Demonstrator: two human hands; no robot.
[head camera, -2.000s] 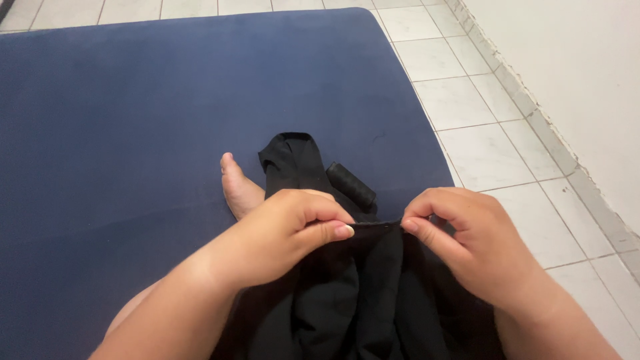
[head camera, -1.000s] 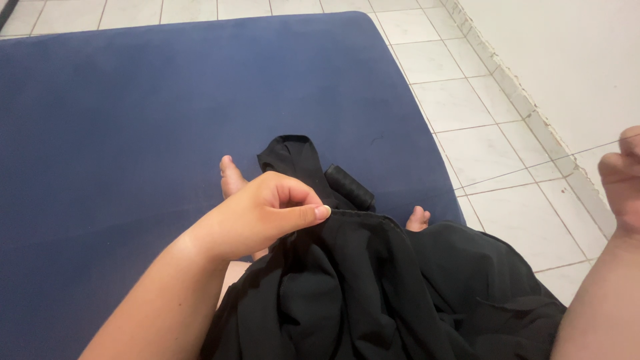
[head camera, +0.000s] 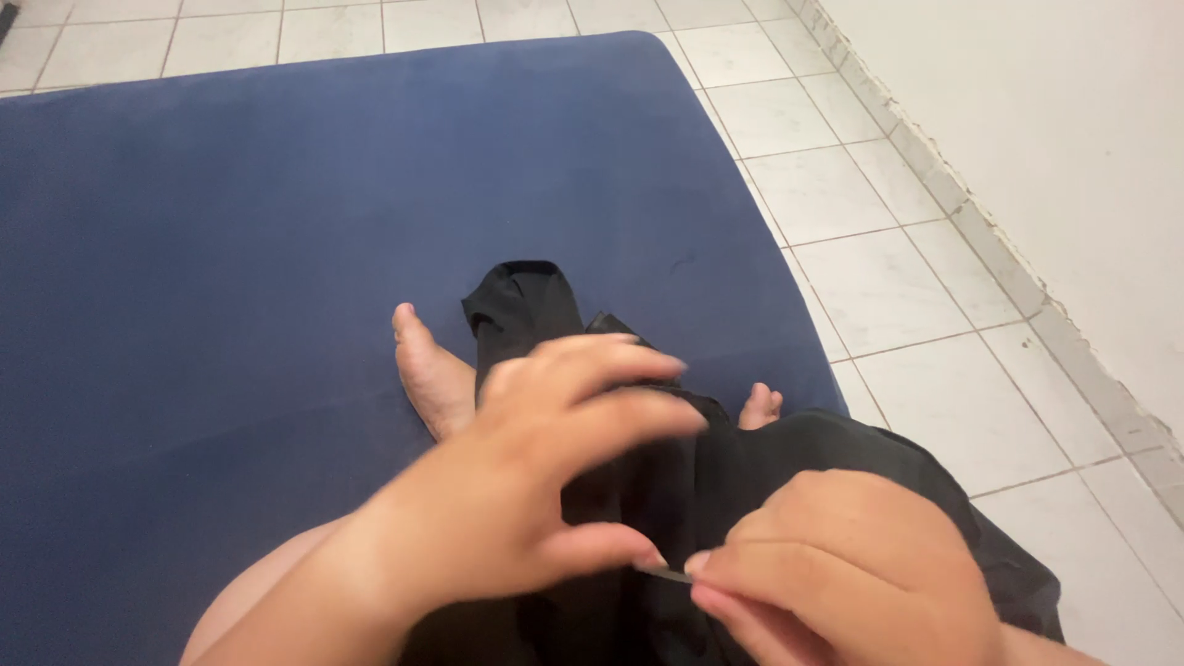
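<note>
Black fabric (head camera: 795, 453) lies gathered over my lap and between my legs, and one narrow end of it reaches forward onto the blue surface. Over the cloth, my left hand (head camera: 546, 462) is blurred, its fingers spread and its thumb beside a small thin pale object (head camera: 668, 574). Thumb and forefinger of my right hand (head camera: 842, 564) pinch that object at its right end; it may be a needle, but blur hides its details. Behind my left fingers, a dark spool of thread (head camera: 606, 324) is mostly hidden, with only its end showing.
I sit on a blue-covered mattress (head camera: 305, 203), with a bare foot (head camera: 430, 375) left of the cloth and toes (head camera: 760, 407) to its right. White floor tiles (head camera: 832, 194) border the mattress, and a pale wall (head camera: 1045, 120) with a rough-edged baseboard rises at right.
My right hand has come back from the far right, where a thread stretched from it, to beside my left hand. My left hand has let go of the fabric edge and spread its fingers.
</note>
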